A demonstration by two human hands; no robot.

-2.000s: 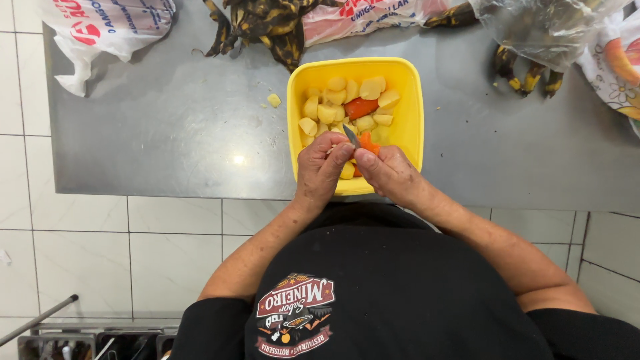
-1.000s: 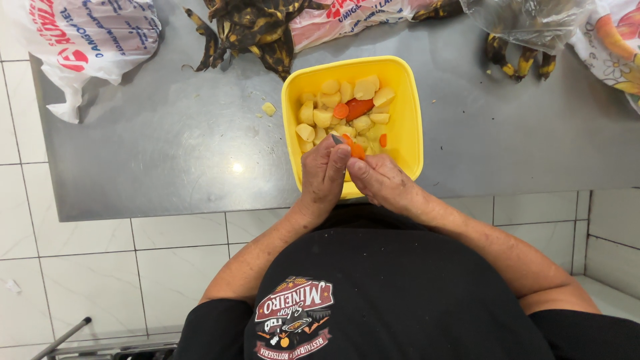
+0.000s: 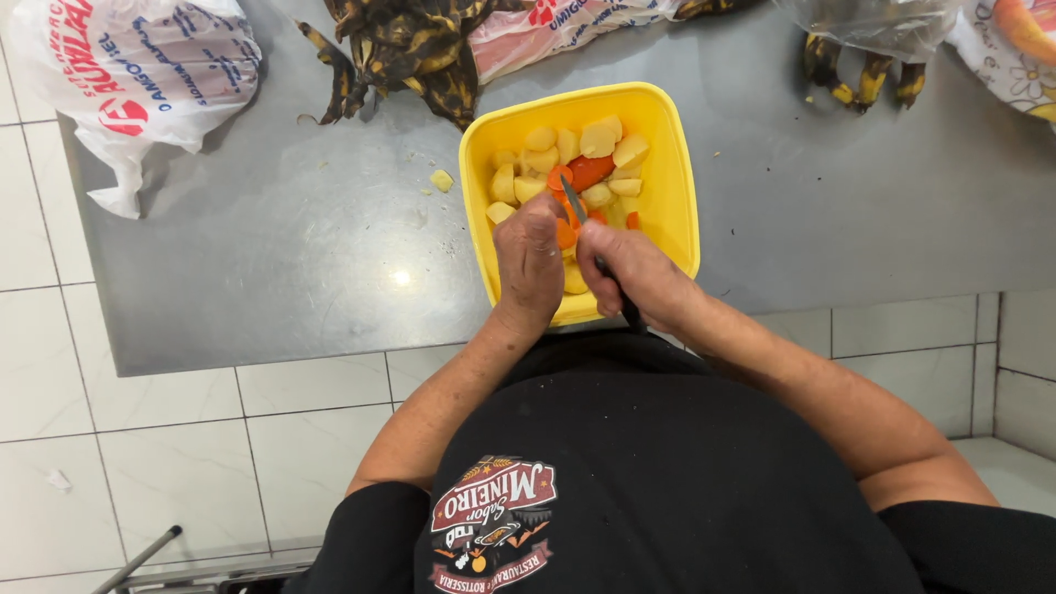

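Note:
A square yellow plastic tub (image 3: 683,223) stands at the edge of the metal table, holding chunks of peeled potato (image 3: 598,140) and orange carrot slices (image 3: 565,233). Among the potatoes lies a larger piece of carrot (image 3: 592,172). My right hand (image 3: 635,268) grips a small knife (image 3: 575,200) with a dark handle, its blade slanting over the tub beside a carrot slice. Close to the blade, my left hand (image 3: 530,256) is curled over the tub's left side; its fingertips are hidden, so whether it holds a carrot piece cannot be told.
On the grey metal table (image 3: 313,223), blackened plantains (image 3: 412,49) lie behind the tub beside a printed plastic bag (image 3: 544,33). A white plastic bag (image 3: 173,82) is at the back left. More dark plantains (image 3: 866,74) stick out of a clear bag at the back right. A potato scrap (image 3: 441,181) lies left of the tub.
More carrot slices lie in the tub. The carrot piece seen between my hands earlier no longer shows plainly there. My hands have moved slightly apart, and more of the knife shows.

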